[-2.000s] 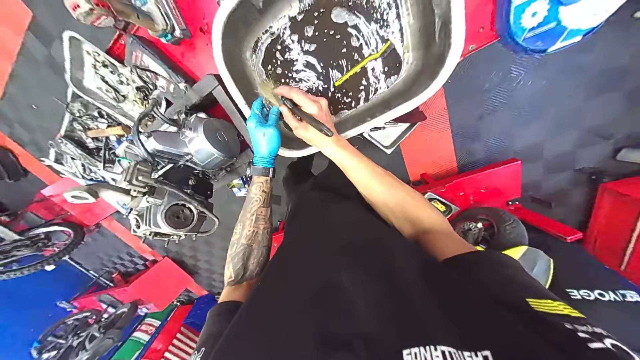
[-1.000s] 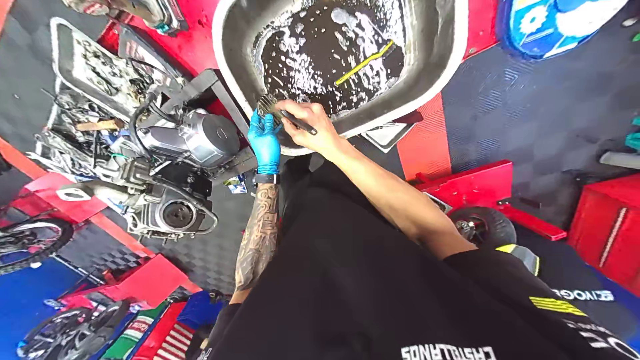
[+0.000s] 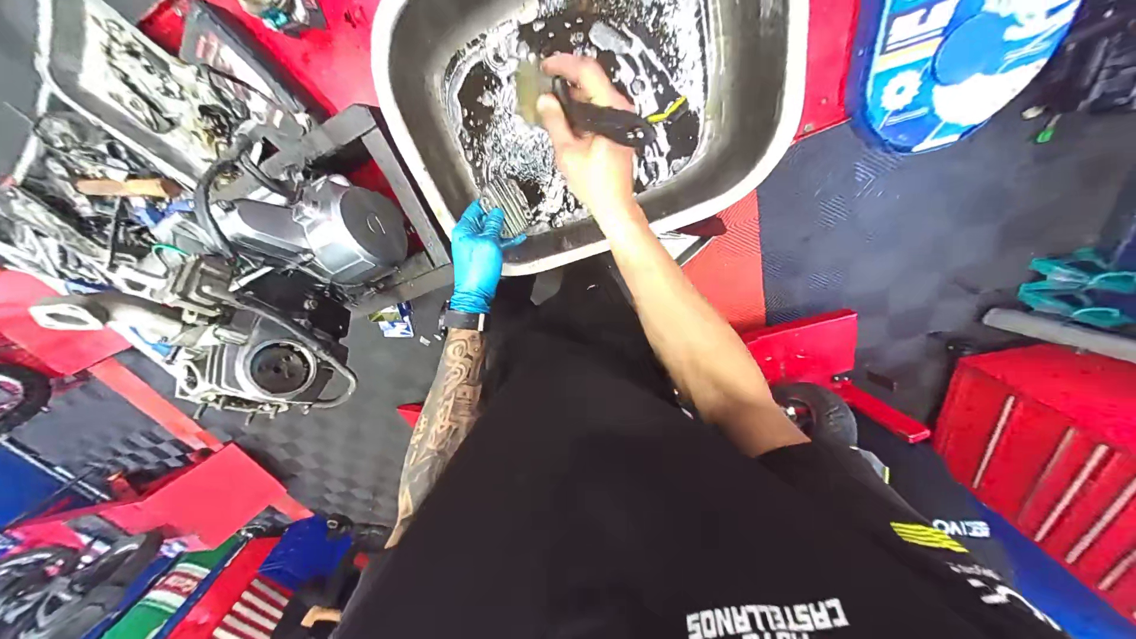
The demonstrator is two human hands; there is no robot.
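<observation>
A grey wash basin (image 3: 754, 115) with dark, sudsy liquid fills the top middle of the head view. My left hand (image 3: 479, 244), in a blue glove, grips a finned metal part (image 3: 508, 202) at the basin's near left edge. My bare right hand (image 3: 590, 133) is over the liquid, closed on the black handle of a brush (image 3: 603, 122); its pale bristles (image 3: 530, 89) are blurred and point left. A yellow strip-like item (image 3: 667, 110) lies in the liquid, partly hidden behind the brush handle.
Left of the basin, a motorcycle engine (image 3: 346, 231) rests by a dark metal frame (image 3: 355, 129). Beyond it stands a tray of loose metal parts (image 3: 133, 71). A blue patterned panel (image 3: 958, 62) is at the upper right, a red tool cabinet (image 3: 1047, 444) at the right.
My right hand has moved with the brush away from the finned part and further over the basin. My left hand stays at the near left edge, still holding the part.
</observation>
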